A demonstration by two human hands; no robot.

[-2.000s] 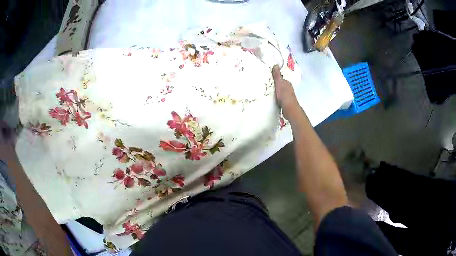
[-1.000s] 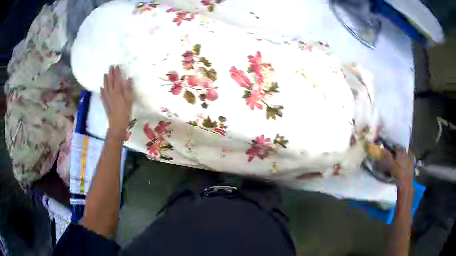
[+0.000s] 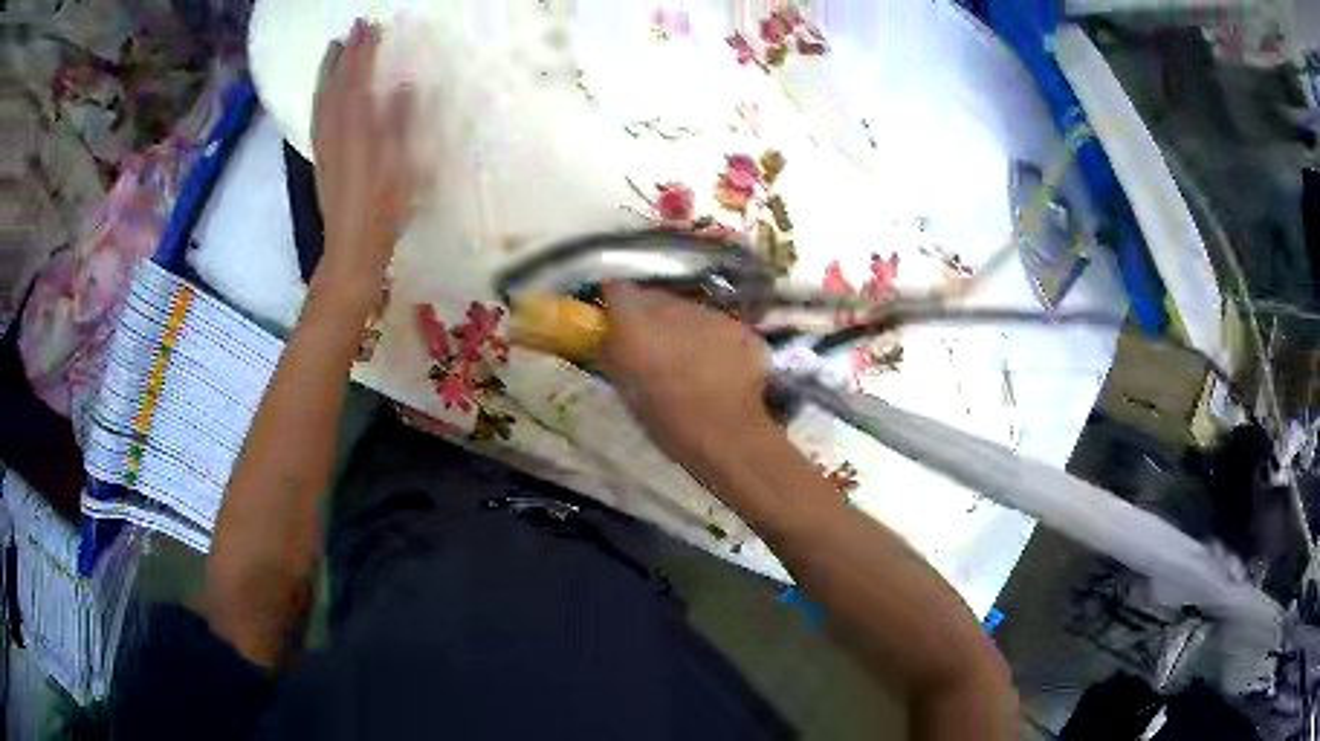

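The floral garment, cream with red-pink flowers and brown leaves, lies spread over the padded board. My right hand is closed on the yellow-brown handle of the steam iron, over the middle of the garment. The iron is blurred, and whether it touches the cloth cannot be told. My left hand lies flat with fingers extended at the garment's left part, near the board's rounded end. It holds nothing that I can see.
The pale steam hose runs from the iron to the lower right. The iron rest is at the far right. A narrow white padded board stands beyond a blue frame. Folded striped cloth and a pink garment are at left.
My right hand has brought the iron from the table's right end leftward to the garment's middle. My left hand remains at the garment's left part. The view has shifted.
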